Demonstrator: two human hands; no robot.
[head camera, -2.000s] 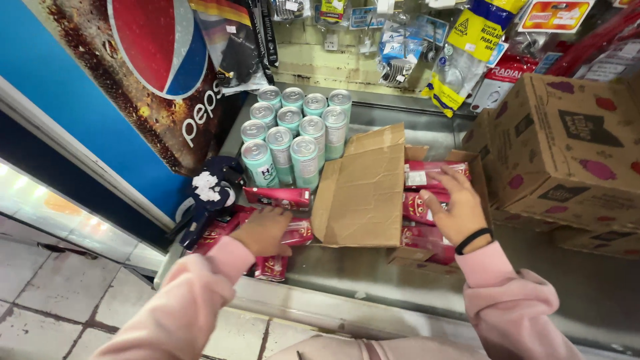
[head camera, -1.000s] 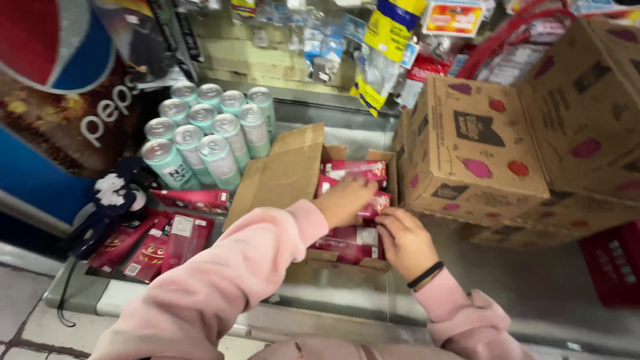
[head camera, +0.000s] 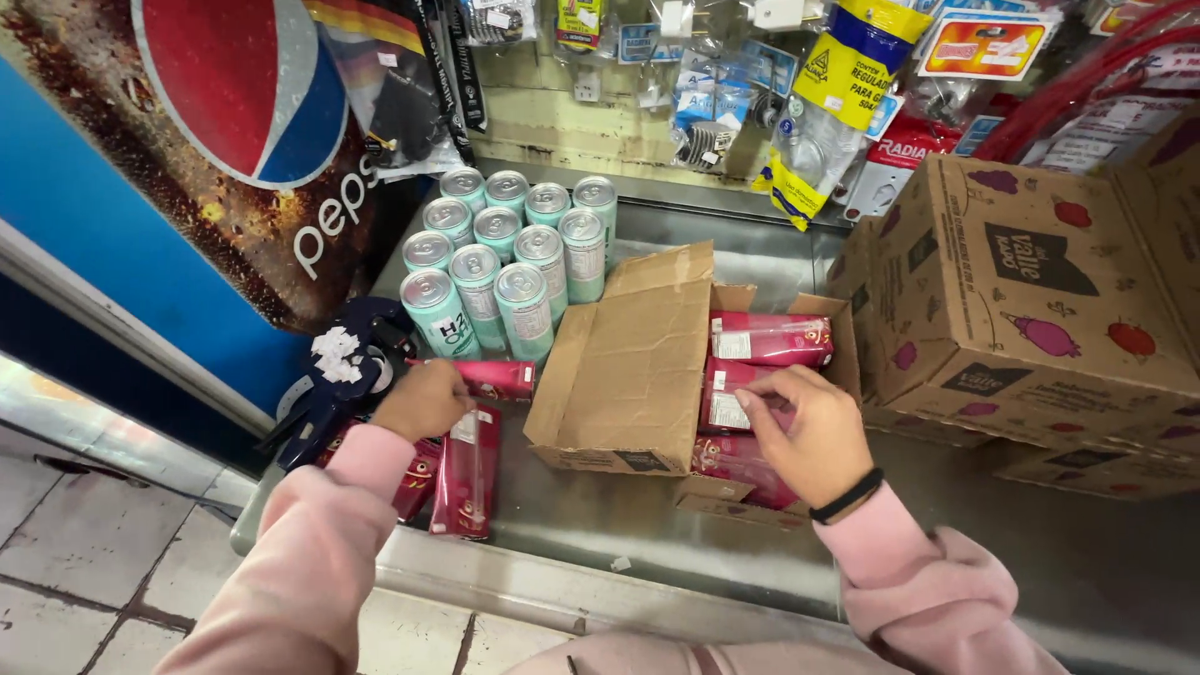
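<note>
My left hand (head camera: 424, 401) is at the red juice cartons left of the open box; its fingertips touch or hover by a carton (head camera: 497, 379) lying near the cans, and whether they grip it is hidden. Another red carton (head camera: 467, 473) lies just below it. My right hand (head camera: 808, 427) is over the open cardboard box (head camera: 623, 384), thumb and fingertips close together at a red carton (head camera: 727, 394) inside; a hold on it cannot be made out. More red cartons (head camera: 771, 338) lie in the box. A dark blue label gun (head camera: 323, 412) with crumpled white labels (head camera: 339, 355) sits beside my left hand.
Several light green cans (head camera: 522, 305) stand behind the cartons. Closed cardboard boxes (head camera: 1041, 300) are stacked at the right. Packaged goods (head camera: 830, 103) hang along the back, and a Pepsi panel (head camera: 244, 122) stands at the left. The metal shelf (head camera: 562, 525) has a raised front edge.
My left hand has moved from the open box to the cartons at the left. My right hand remains at the box. The view has shifted left.
</note>
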